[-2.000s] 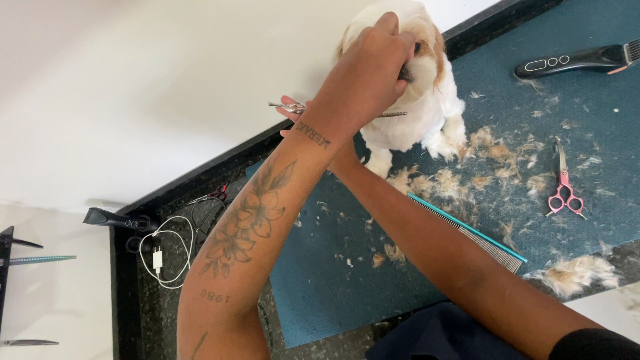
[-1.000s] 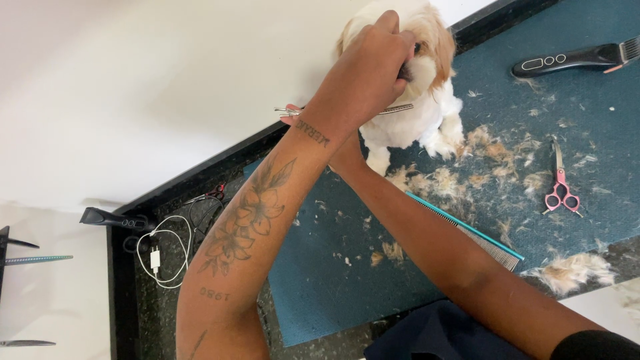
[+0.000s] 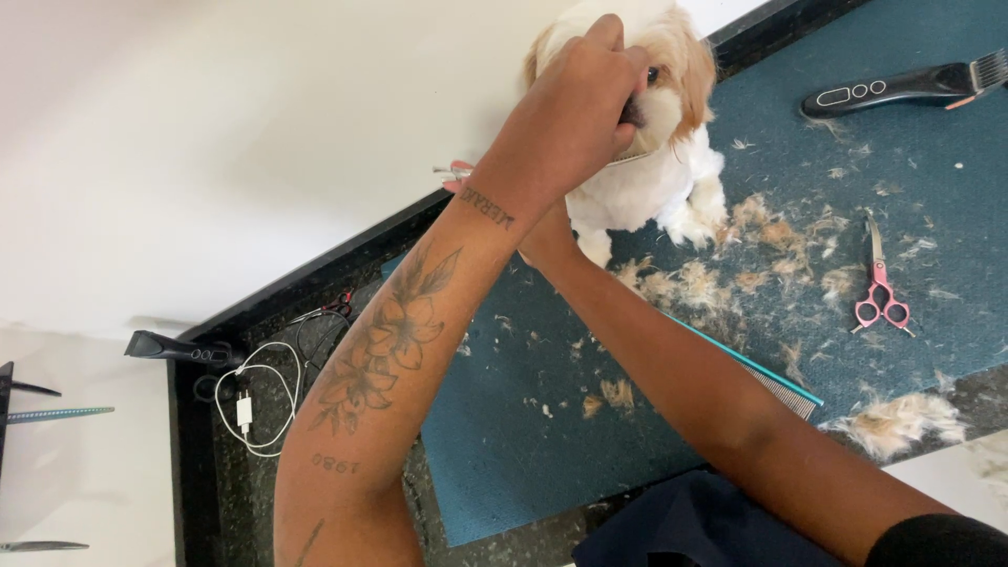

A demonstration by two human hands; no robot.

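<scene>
A white and tan dog [image 3: 646, 173] sits on the blue-green mat [image 3: 504, 441], facing the camera. My left hand [image 3: 587, 102], on the tattooed arm, grips the dog's muzzle and hides part of its face. My right arm passes beneath the left; the right hand [image 3: 543, 236] is mostly hidden behind the left wrist. It holds a pair of scissors [image 3: 630, 160], whose blade shows just under the dog's chin, with the handle end and pinkish fingertips left of my left wrist. Whether the blades are apart cannot be seen.
Right of the dog lie cut hair [image 3: 772, 236], pink-handled curved scissors [image 3: 879, 283] and a black clipper [image 3: 890, 90]. A teal-backed comb [image 3: 756, 370] lies partly under my right forearm. Another clipper [image 3: 181, 348] and a white cable [image 3: 264, 449] are at the left, by the raised black table edge [image 3: 315, 276].
The scissor blade has moved up from across the dog's chest to just beneath its chin, and less of it shows. My left hand stays at the dog's face.
</scene>
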